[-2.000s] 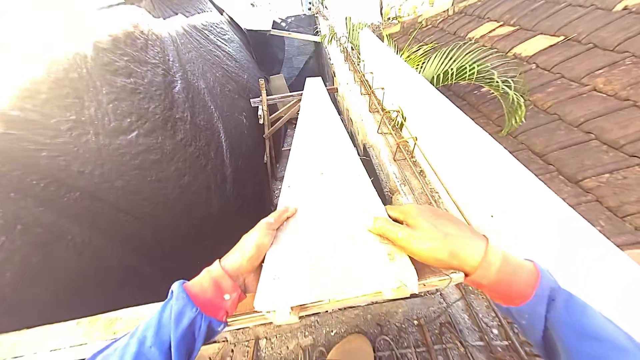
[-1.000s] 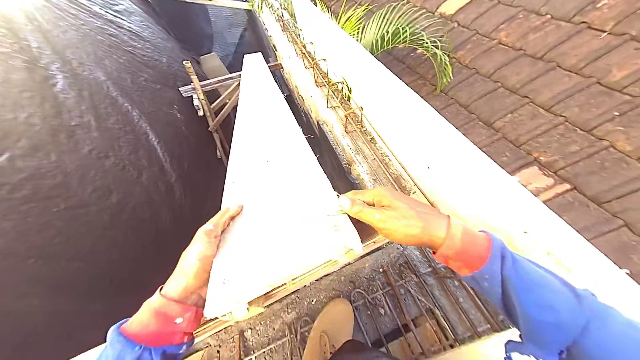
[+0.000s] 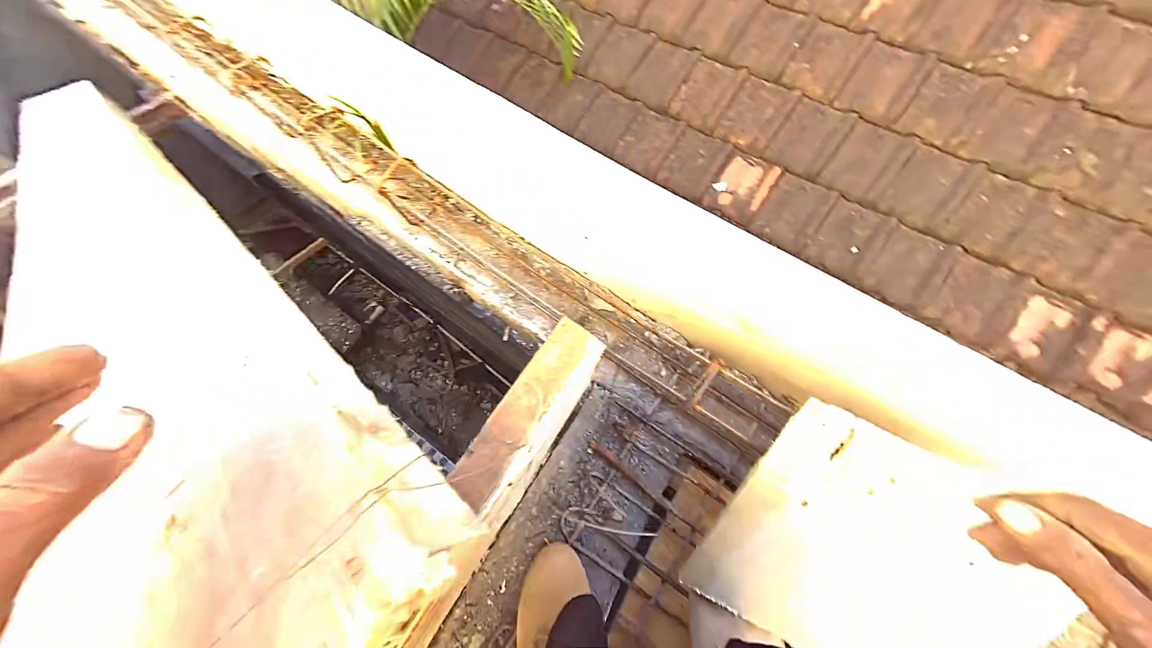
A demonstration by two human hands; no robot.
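Observation:
A long pale board point(image 3: 216, 360), whitened by glare, slants across the left side of the view. My left hand point(image 3: 72, 450) grips it near its left edge, thumb on top. At the lower right my right hand point(image 3: 1071, 549) holds a shorter pale board piece point(image 3: 837, 522) by its right side. Between the two boards lies the end of a wooden form board point(image 3: 531, 414), and below it the toe of a tan shoe point(image 3: 553, 585) rests on rough concrete with rusty rebar point(image 3: 630, 468).
A deep gap with rubble point(image 3: 414, 369) opens beside the long board. A concrete beam with rusty rebar point(image 3: 432, 216) runs diagonally, next to a white wall top point(image 3: 576, 225). Past the wall are a clay tile roof point(image 3: 810, 153) and palm fronds point(image 3: 549, 31).
My right hand has left the long board and now holds a separate, shorter piece at the right. My left hand remains on the long board. The view has swung right.

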